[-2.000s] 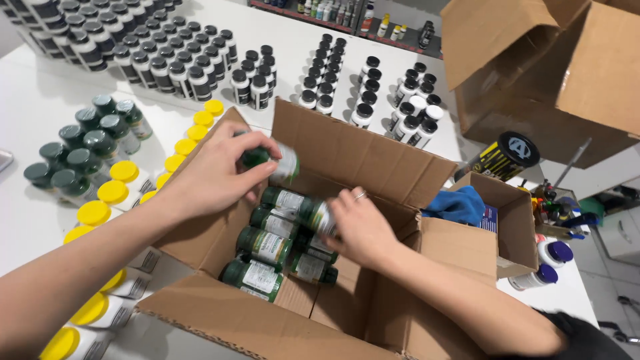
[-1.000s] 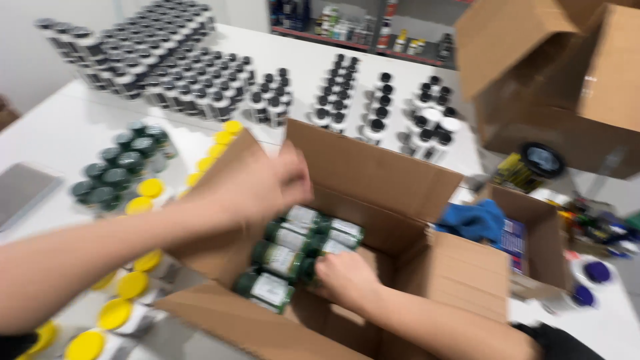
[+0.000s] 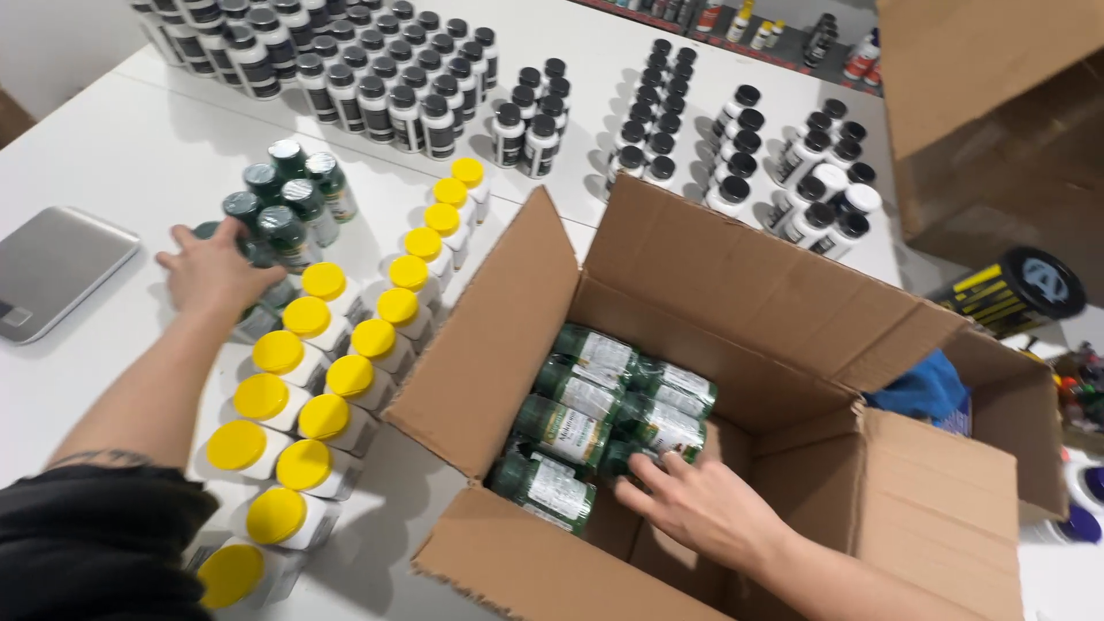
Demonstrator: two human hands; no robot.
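My left hand (image 3: 211,267) reaches over the green bottles (image 3: 283,228) standing on the white table, fingers spread around bottles at the near end of the group; whether it grips one is hidden. Inside the open cardboard box (image 3: 776,259), green bottles with pale labels (image 3: 565,429) lie on their sides in two columns against the left wall. My right hand (image 3: 690,500) is in the box, its fingertips on a dark green bottle (image 3: 617,461) at the near end of the right column. Rows of white bottles with yellow lids (image 3: 278,352) stand between the green group and the box.
Many black-capped bottles (image 3: 405,103) stand across the back. A silver flat device (image 3: 65,259) lies at the left. A second cardboard box (image 3: 992,379) with a blue cloth (image 3: 923,388) adjoins the open box. A large carton (image 3: 992,103) stands at the upper right.
My left hand, over the box with a green bottle two seconds ago, has moved left to the standing green bottles. My right hand stays in the box. More bottles lie there now.
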